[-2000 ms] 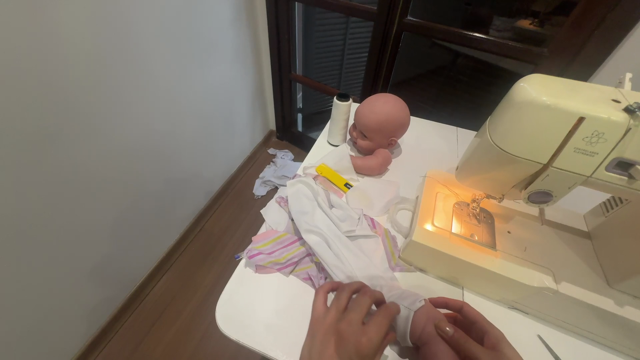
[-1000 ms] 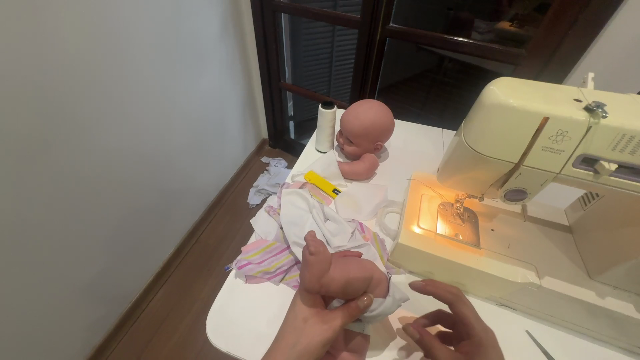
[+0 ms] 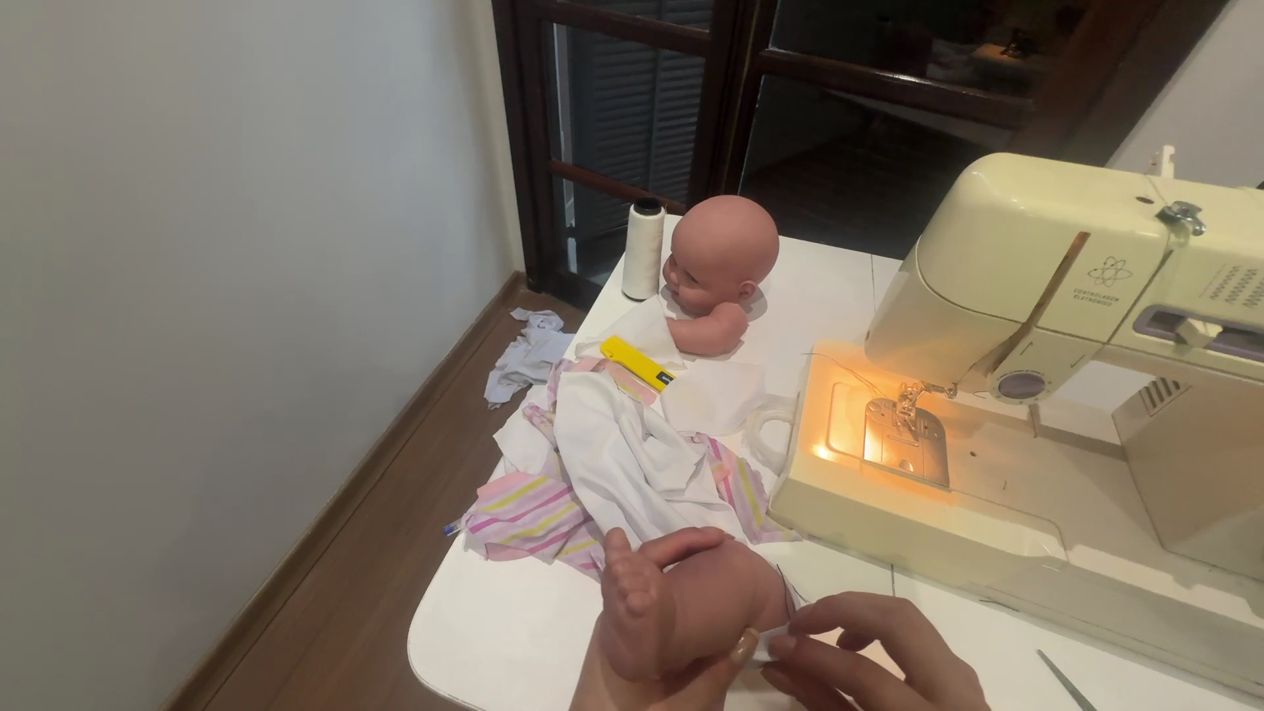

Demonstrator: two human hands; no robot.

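My left hand [image 3: 632,671] grips a doll's leg [image 3: 706,602], its foot pointing up and to the left. At the leg's top end, my right hand [image 3: 889,652] has its thumb and fingertips together at the edge of a white cloth, beside a dark thread or cord. Whether the fingertips pinch the cloth or the thread cannot be told. White fabric [image 3: 632,444] lies just beyond the leg, over striped fabric [image 3: 528,513]. A yellow cutter or similar tool [image 3: 634,362] rests on the cloth. Behind it are a doll's head [image 3: 726,247] and a doll's arm [image 3: 711,331].
A cream sewing machine [image 3: 1027,286] with its lamp lit stands at the right. A white thread spool [image 3: 644,252] stands near the far edge of the white table [image 3: 474,632]. A thin metal point [image 3: 1065,679] lies at the lower right. Pale cloth [image 3: 528,355] is on the floor.
Two seconds ago both hands were at the leg and white cloth; the leg has since turned foot up in my left hand. My right hand has moved in from the right to the leg's top end.
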